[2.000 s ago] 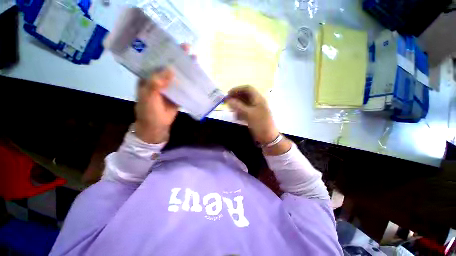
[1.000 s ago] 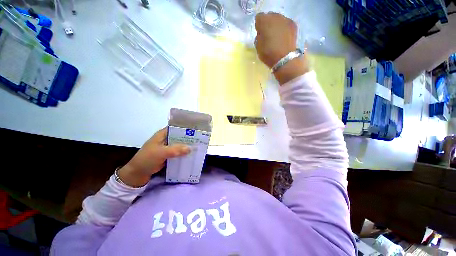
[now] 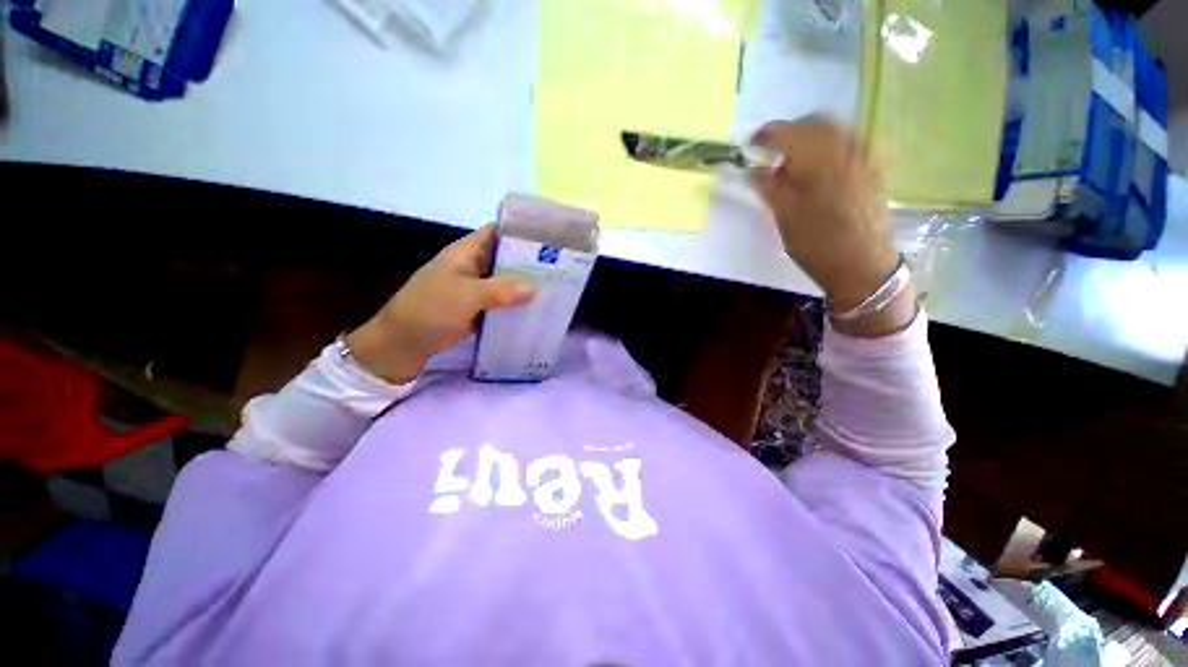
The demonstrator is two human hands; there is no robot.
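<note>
My left hand (image 3: 447, 300) holds a white retail carton (image 3: 537, 310) with a small blue logo upright against my chest, its top end open towards the table. My right hand (image 3: 823, 202) is over the table, blurred, with its fingertips at a small whitish thing that I cannot make out. A narrow dark-and-silver strip (image 3: 680, 151), perhaps a cutter knife, lies on the yellow sheets (image 3: 638, 78), its right end close to my fingertips. The fingers partly hide whether they touch it.
A stack of yellow sheets in shiny plastic (image 3: 935, 104) lies at the right, beside a banded block of blue-and-white cartons (image 3: 1092, 117). Flattened cartons (image 3: 137, 39) lie at the upper left. Part of a clear plastic tray (image 3: 417, 20) shows at the top. A red stool (image 3: 72, 404) stands at the lower left.
My right hand has come back from the far side of the table to beside the dark strip. My left hand still holds the carton. The view has shifted.
</note>
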